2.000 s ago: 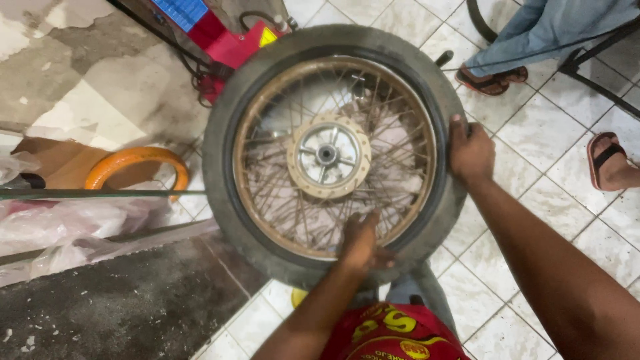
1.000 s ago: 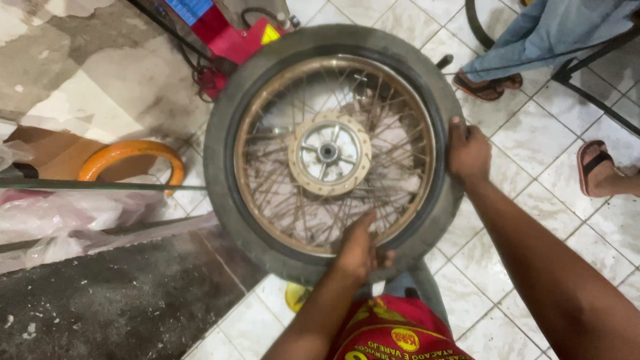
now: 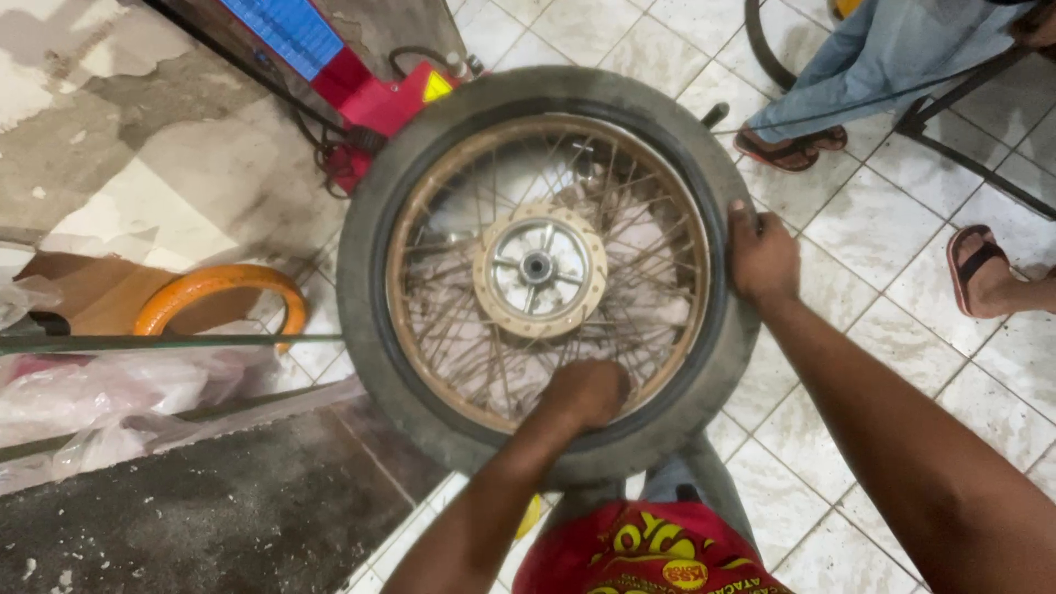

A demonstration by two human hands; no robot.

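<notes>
A motorcycle wheel with a black tyre [image 3: 371, 330] lies face up in front of me. Its spoked rim [image 3: 404, 206] is brownish and rusty-looking, and a round hub [image 3: 538, 268] with a silver centre sits in the middle. My right hand [image 3: 761, 254] grips the tyre's right side, thumb on top. Over the lower right spokes, just inside the rim, is my left hand [image 3: 587, 394], its fingers curled; whether they hold a spoke cannot be told. What supports the wheel is mostly hidden beneath it.
Red and blue equipment [image 3: 363, 91] stands behind the wheel. An orange ring-shaped tyre [image 3: 223, 280] and clear plastic wrapping [image 3: 132, 396] lie left, above a dark surface [image 3: 206, 487]. Another person's jeans-clad leg [image 3: 850, 82] and a sandalled foot [image 3: 982, 272] are at right, near a black metal frame [image 3: 973, 161].
My left hand's fingers, spread earlier, are now curled over the lower spokes. My right hand keeps its place on the tyre's right side.
</notes>
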